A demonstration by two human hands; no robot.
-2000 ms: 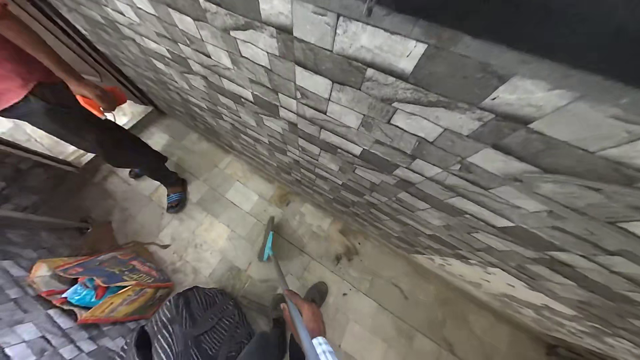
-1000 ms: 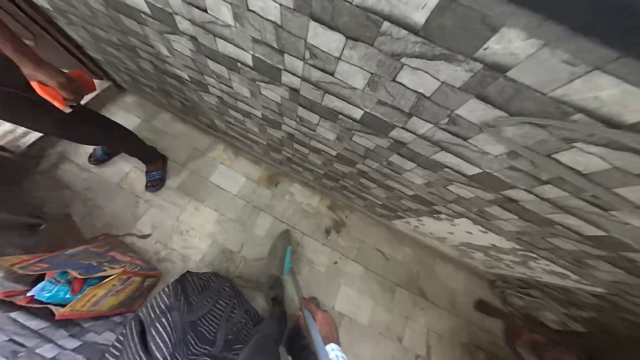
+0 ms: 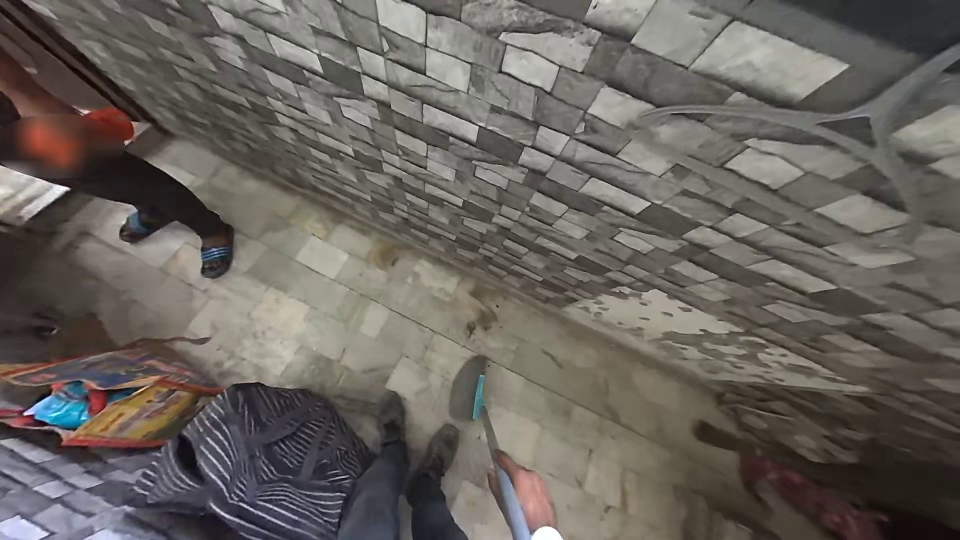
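One of my hands, which looks like my right hand (image 3: pixel 526 491), is closed around the grey handle of a long-handled floor brush (image 3: pixel 478 396) at the lower middle. The brush has a teal head piece and dark bristles resting on the stone-tiled floor (image 3: pixel 322 259), just ahead of my shoes. Dark, dirty stains (image 3: pixel 480 311) mark the floor between the bristles and the wall base. My left hand is out of the picture.
A striped dark cloth bag (image 3: pixel 262 465) sits left of my legs, beside an open printed bag (image 3: pixel 127 420) holding blue and red items. A person in sandals (image 3: pixel 216 255) stands upper left with something orange. A stone-clad wall (image 3: pixel 465 150) runs along the floor.
The brush head has moved from left of my feet to the floor in front of and right of them. The other person's feet have shifted a little. The view has turned somewhat.
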